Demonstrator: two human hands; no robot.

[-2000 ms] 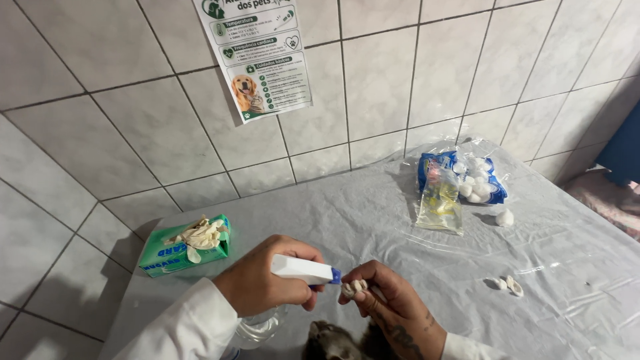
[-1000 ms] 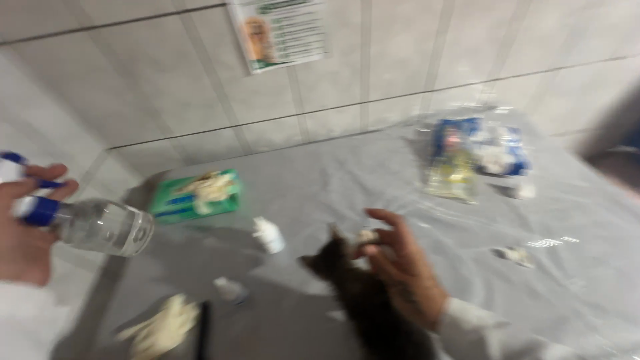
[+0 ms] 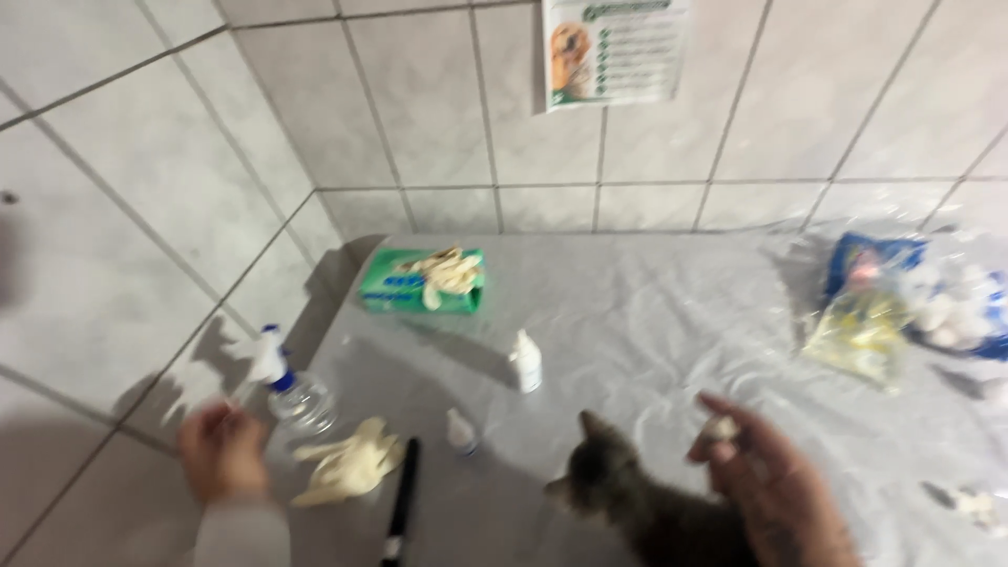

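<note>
My left hand is at the far left, just left of a clear spray bottle with a white and blue head; its fingers are blurred and I see nothing held. My right hand pinches a small wad of cotton between thumb and fingers, beside a dark grey kitten. The kitten is on the covered table with its head toward the left. A white dropper bottle stands in front of it, with a smaller bottle nearer the left. A cream latex glove lies beside a black pen-like object.
A green glove box with gloves on top sits at the table's back left. At the right are a bag of cotton balls, a yellowish plastic packet and a white scrap. Tiled walls border the table.
The spray bottle, in my left hand one second ago, now stands on the table at the left, released. My right hand still has the cotton beside the kitten. The view has shifted.
</note>
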